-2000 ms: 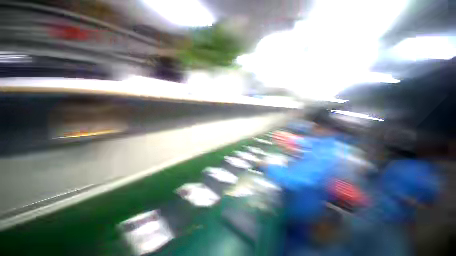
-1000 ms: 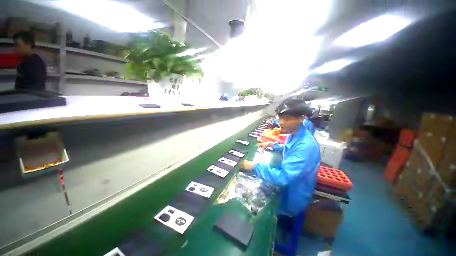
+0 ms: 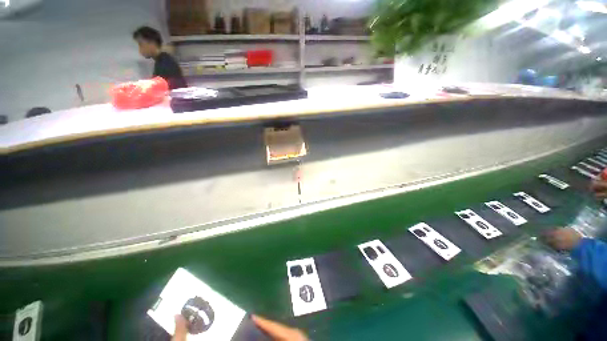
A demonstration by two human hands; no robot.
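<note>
A white printed box point(image 3: 214, 304) with a round dark picture is tilted at the bottom edge, larger in view than the others. My left hand point(image 3: 180, 328) is cut off by the edge; its thumb lies on the white box's face. My right hand point(image 3: 281, 329), also cut off, has its fingers at a dark box point(image 3: 249, 331) against the white box's right side. Most of this dark box is hidden or out of the picture.
White boxes point(image 3: 307, 286) and dark boxes point(image 3: 339, 276) alternate along the green belt point(image 3: 219, 246). At right are another person's hand point(image 3: 563, 238), clear bags point(image 3: 542, 273) and a dark slab point(image 3: 494, 316). A small cardboard box point(image 3: 285, 144) hangs on the partition.
The view has swung left from the neighbouring worker towards the partition. My hands and the tilted white box have come into view at the bottom.
</note>
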